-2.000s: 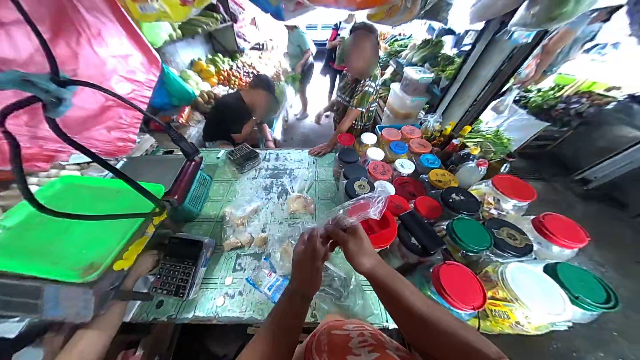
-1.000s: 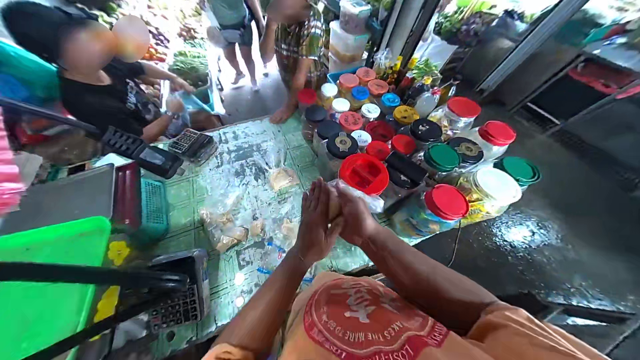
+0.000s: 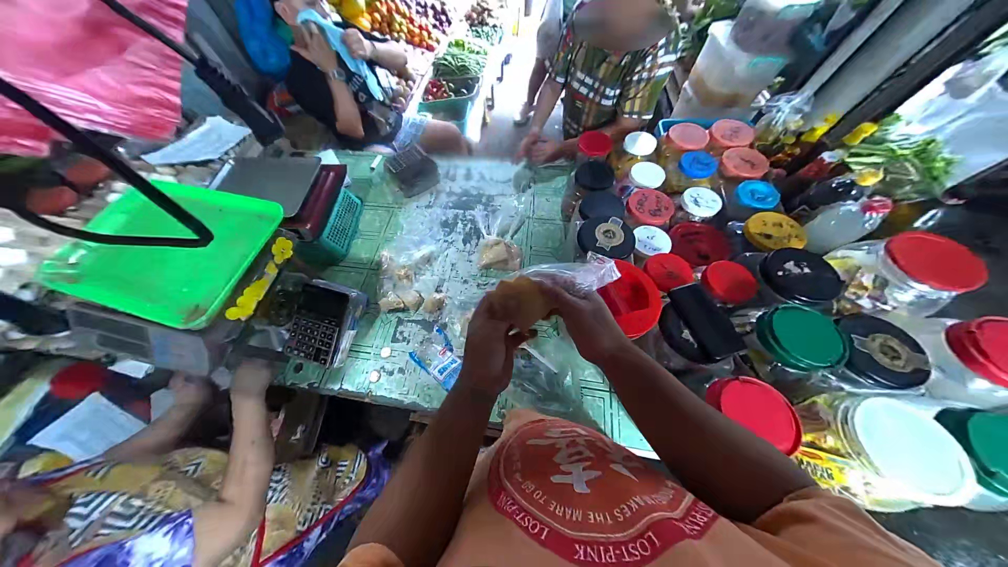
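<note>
Between my hands, above the worn green table (image 3: pixel 465 189), is a small plastic bag (image 3: pixel 520 303) with tan contents. My left hand (image 3: pixel 488 342) grips its left side. My right hand (image 3: pixel 583 319) holds its right side, along with a clear plastic bag (image 3: pixel 579 273) that reaches toward an open red container (image 3: pixel 630 299). Beyond my hands a tied clear bag of tan pieces (image 3: pixel 498 253) stands on the table. More small bagged portions (image 3: pixel 411 300) lie to its left. A blue and white plastic packet (image 3: pixel 438 362) lies left of my left wrist.
Lidded jars (image 3: pixel 803 337) crowd the right side. At left are a calculator (image 3: pixel 316 324), a teal basket (image 3: pixel 340 224), a weighing scale (image 3: pixel 272 185) and a bright green tray (image 3: pixel 169 252). A person in a patterned garment (image 3: pixel 307 488) sits at lower left; two people are across the table.
My hands, pressed close together one second ago, are now apart with the tan-filled bag showing between them. The person across at left now holds a light blue cloth to the face.
</note>
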